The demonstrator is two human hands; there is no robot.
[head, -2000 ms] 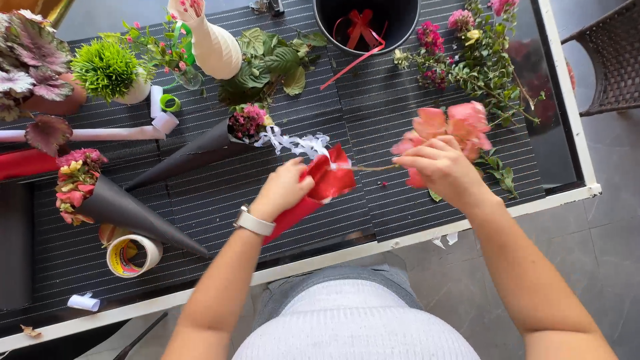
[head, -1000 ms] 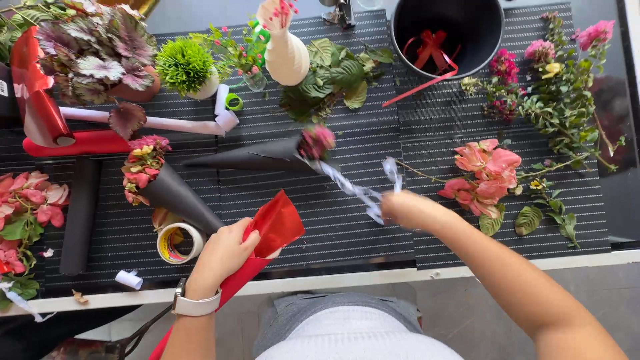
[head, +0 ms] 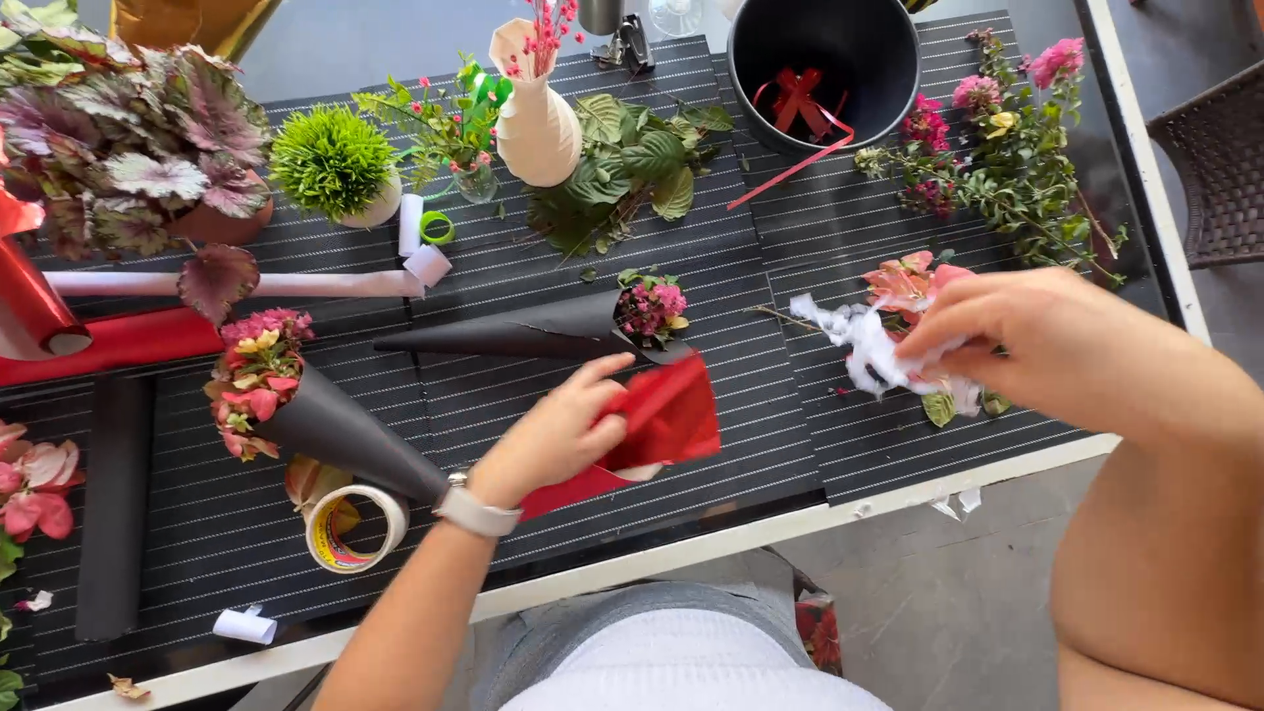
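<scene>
My left hand [head: 563, 434], a watch on its wrist, holds a red paper cone [head: 671, 410] whose wide end faces right. My right hand [head: 1027, 346], slightly blurred, pinches crumpled white shredded paper [head: 874, 346] above the right part of the table. Partly behind that paper lies a stem of coral-pink blossoms [head: 901, 281]. Just above my left hand rests a black paper cone [head: 523, 328] with pink flowers [head: 652, 308] at its mouth. A second black cone [head: 346, 430], filled with pink and coral flowers [head: 255, 380], lies to the left, its tip near my wrist.
A tape roll [head: 355, 528] and a small white paper roll [head: 245, 626] lie near the front edge. Along the back stand potted plants [head: 331, 163], a white vase [head: 535, 133] and a black bucket [head: 825, 74] with red ribbon. Cut flower stems [head: 1027, 183] lie at right, red rolls [head: 128, 346] at left.
Two seconds ago my right hand held the coral-pink blossoms; one second ago they lay on the table and it held white shreds nearer the middle. It has since moved right, over the blossoms.
</scene>
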